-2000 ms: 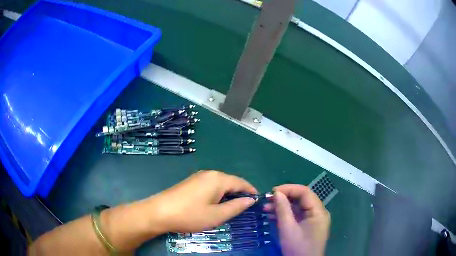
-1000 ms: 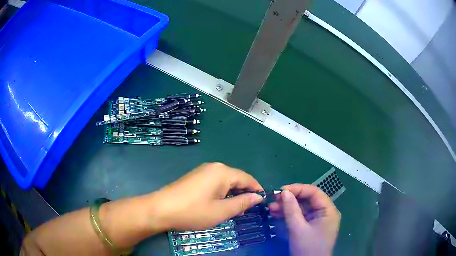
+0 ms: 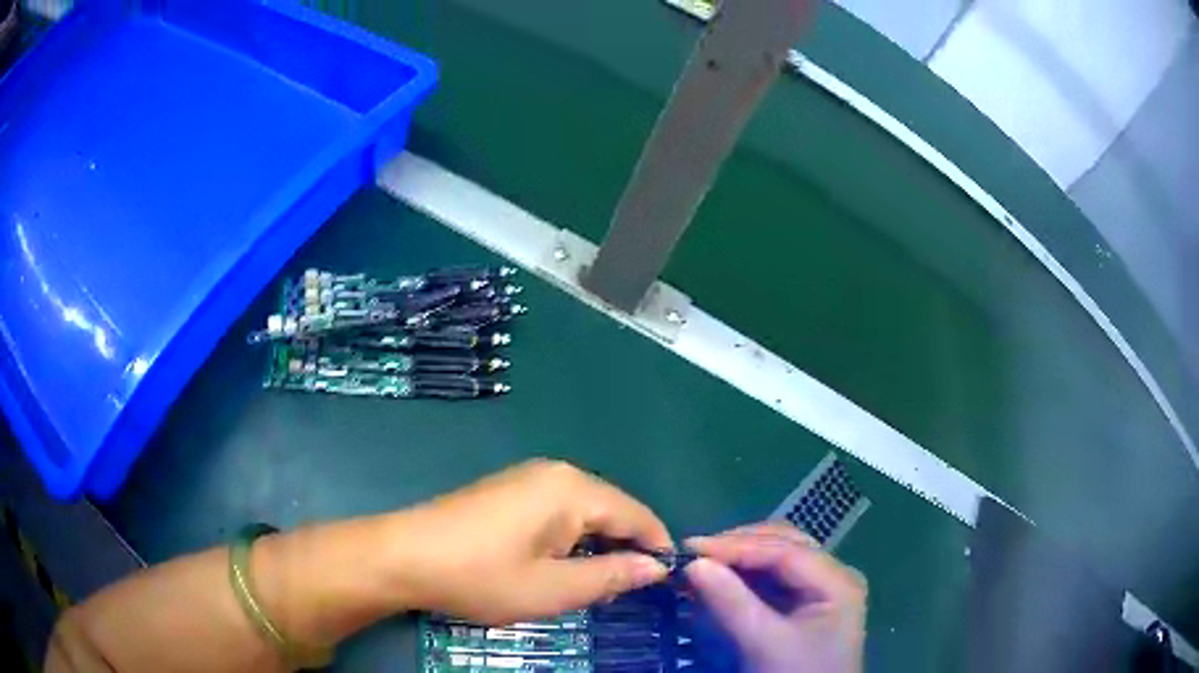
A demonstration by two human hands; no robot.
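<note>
My left hand (image 3: 546, 546) is shut on the black section of a slim circuit board assembly (image 3: 673, 559); most of the stick is hidden by my fingers. My right hand (image 3: 782, 592) pinches at the tip end of the same stick, its fingertips close to my left ones. A row of joined circuit board assemblies (image 3: 506, 647) lies below my hands, green boards at left and black sections at right, partly covered. A backing sheet with black adhesive pieces (image 3: 826, 502) lies just beyond my right hand.
A pile of circuit board assemblies (image 3: 395, 335) lies on the green bench at left centre. A large blue tray (image 3: 145, 197) stands at upper left. A metal post (image 3: 697, 158) rises from the white edging strip (image 3: 815, 408). A grey block-like shape is at lower right.
My right hand has moved left and closer to my left fingertips, and the light tip between them is less visible. More of the backing sheet shows. The whole view has shifted slightly.
</note>
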